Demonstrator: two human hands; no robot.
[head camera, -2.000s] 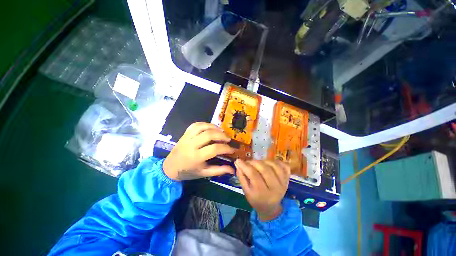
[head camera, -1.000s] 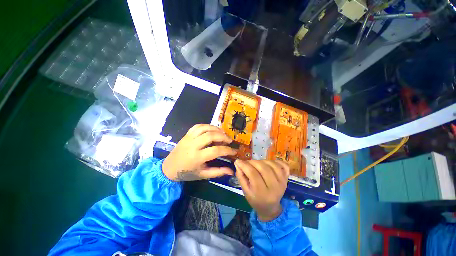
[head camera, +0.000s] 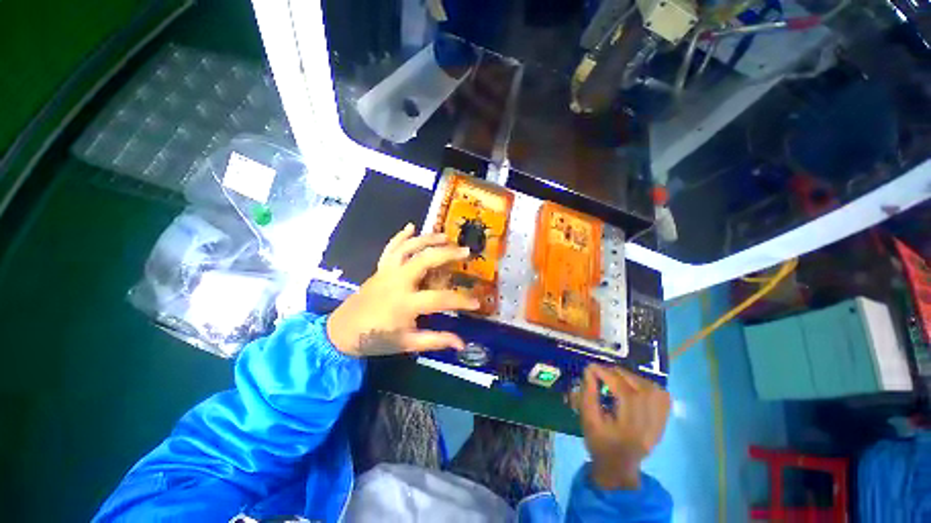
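The left fixture (head camera: 484, 209) is an orange block with a black centre. The right fixture (head camera: 568, 268) is a similar orange block without one. Both sit on the silver perforated base plate (head camera: 518, 245). My left hand (head camera: 404, 296) is over the lower left of the left fixture, fingers spread, with nothing visible in it. My right hand (head camera: 625, 417) is at the right end of the blue control panel (head camera: 490, 358), fingers curled, covering the buttons there. A green-lit button (head camera: 544, 375) shows left of it. Whether my right fingers hold anything is hidden.
The white machine hood (head camera: 306, 102) with its dark window rises behind the plate. Clear plastic bags (head camera: 194, 255) and a blister tray (head camera: 174, 123) lie left. A small speckled tray (head camera: 645, 319) is at the right. A red stool (head camera: 801, 470) and a pale green cabinet (head camera: 817, 352) stand right.
My right hand has left my left hand's side and moved right to the panel's end. My left fingers have spread and shifted slightly up the left fixture. The view has shifted a little.
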